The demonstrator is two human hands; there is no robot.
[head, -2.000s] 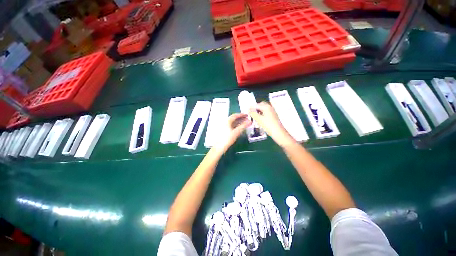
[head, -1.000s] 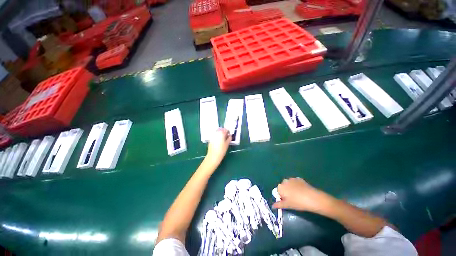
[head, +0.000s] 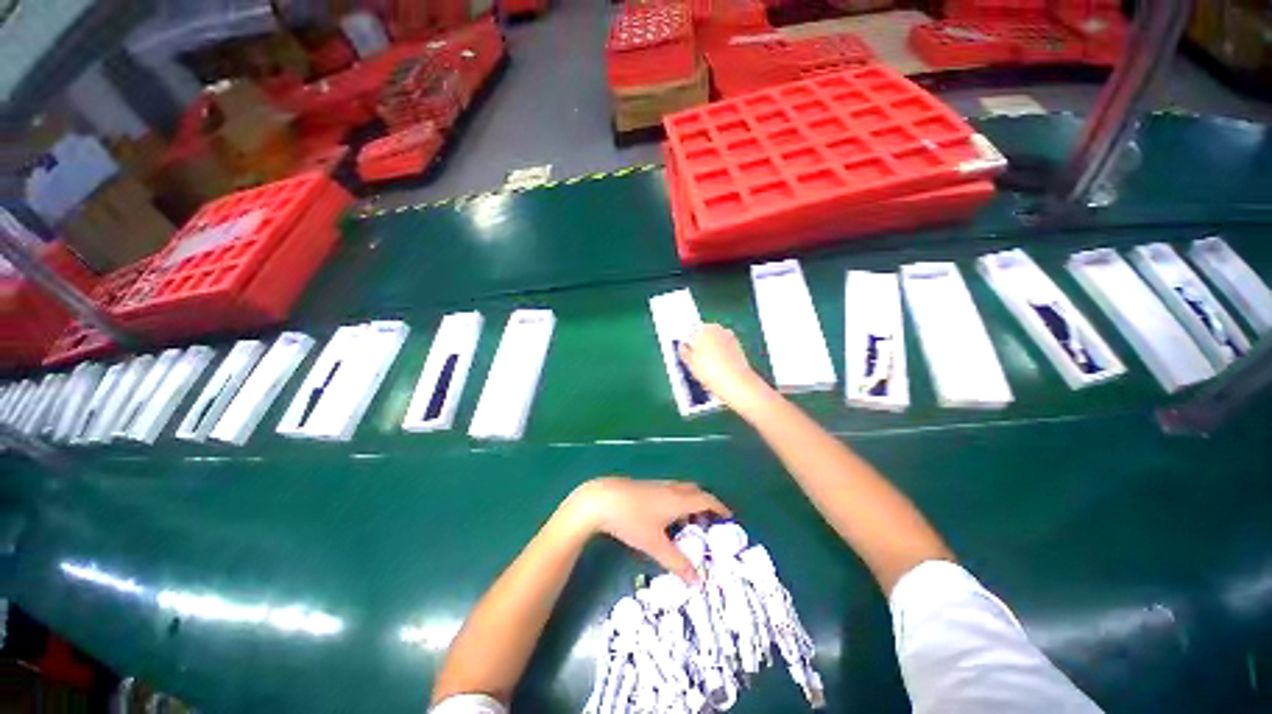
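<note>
A heap of white folded cables with round disc heads lies on the near green surface. My left hand is over the top of the heap, thumb and fingers apart around the upper disc heads. My right hand reaches to an open white box base on the belt, its fingertips at the right edge. A dark watch lies lengthwise in that box. The fingertips are small and blurred, so any cable in them cannot be made out.
More long white boxes stand in a row on the green belt, some plain white, some with dark items. Stacked red trays are beyond the belt, with another stack at the left. A metal post rises at the right.
My left hand has gone from the boxes to the heap. My right hand has gone from the heap to a box. The lone cable at the heap's right side is gone from there. The view has shifted.
</note>
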